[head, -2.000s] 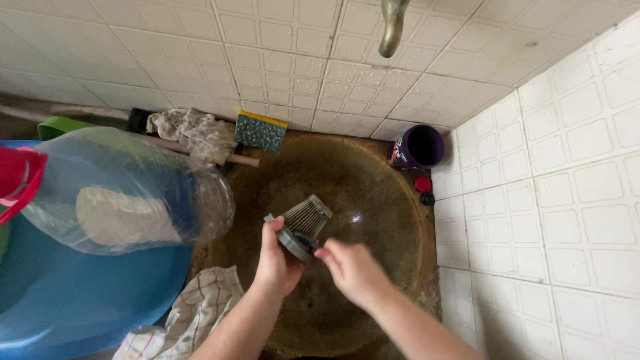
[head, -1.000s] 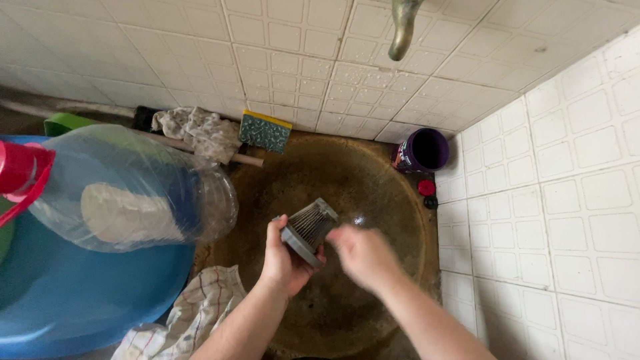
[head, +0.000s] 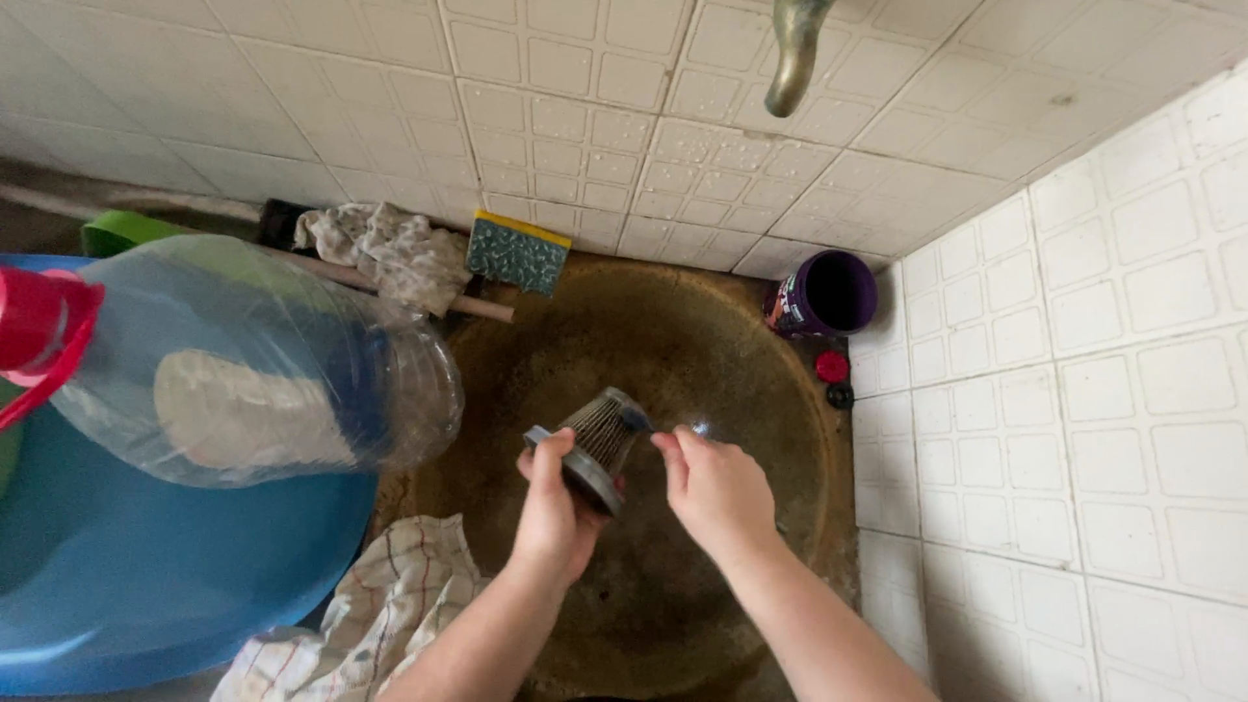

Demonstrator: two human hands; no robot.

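Note:
My left hand (head: 561, 497) grips a pleated, cone-shaped filter (head: 606, 429) by its round grey rim, above the round stained sink basin (head: 721, 575). The filter is tilted, its narrow end up and to the right. My right hand (head: 717, 487) has its thumb and forefinger pinched on a small dark tool (head: 638, 419), whose dark end lies against the filter's narrow end. What kind of tool it is cannot be told, as it is small and partly blurred.
A brass-coloured tap (head: 795, 58) hangs above. Along the basin's edge are a sponge (head: 517, 253), a grey rag (head: 390, 249), a purple container (head: 824, 297), a red cap (head: 831, 367) and a checked cloth (head: 390, 595). A large plastic bottle (head: 244, 361) lies over a blue tub (head: 175, 575) at left.
The filter has turned in my left hand, and its pleated side now faces more upward and left. My right hand has come in against the filter's narrow end, from slightly apart a second ago.

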